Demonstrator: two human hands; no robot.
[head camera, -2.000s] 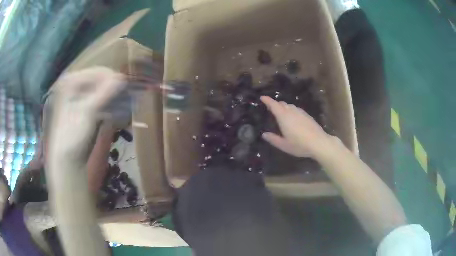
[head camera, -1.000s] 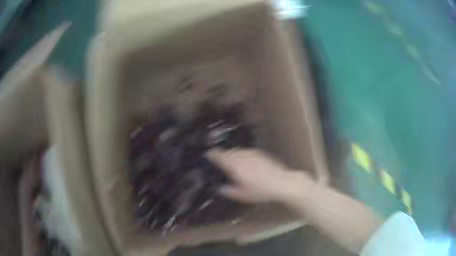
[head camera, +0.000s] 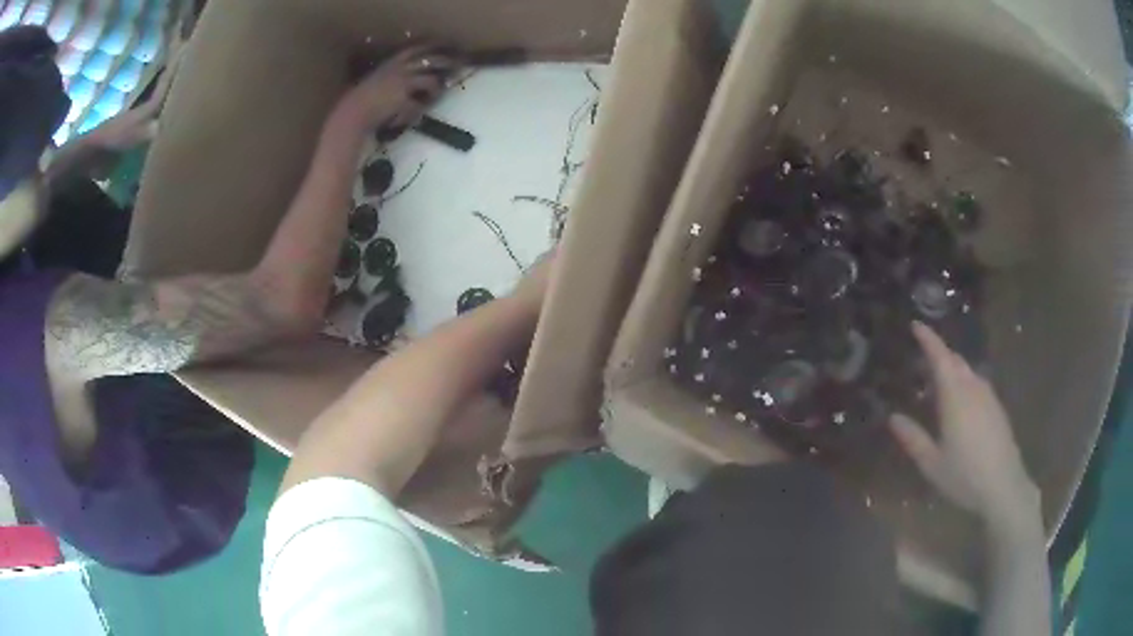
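Note:
My right hand (head camera: 969, 422) is at the near right of the dark heap (head camera: 808, 298) in the right carton (head camera: 1056, 211). Its thumb and forefinger are apart, with nothing seen between them. The heap is tangled black discs with white connector specks. My left forearm (head camera: 416, 373) reaches into the left carton (head camera: 249, 137); the hand is hidden behind the carton's side wall. There, black speaker units (head camera: 363, 224) lie along the left part of a white sheet (head camera: 447, 224). Thin wires lie farther right on the sheet.
A coworker in purple (head camera: 149, 485) crouches at left; their tattooed arm reaches into the left carton, hand (head camera: 404, 87) beside a black bar-shaped piece (head camera: 447, 133). Raised cardboard walls (head camera: 596, 236) stand between the cartons. My dark knee (head camera: 758, 553) is at the bottom. Green floor (head camera: 547, 497) shows below.
The view has swung left, so both cartons sit farther right. My left arm, raised and blurred two seconds ago, now reaches into the left carton. My right hand stays over the heap, nearer its right side.

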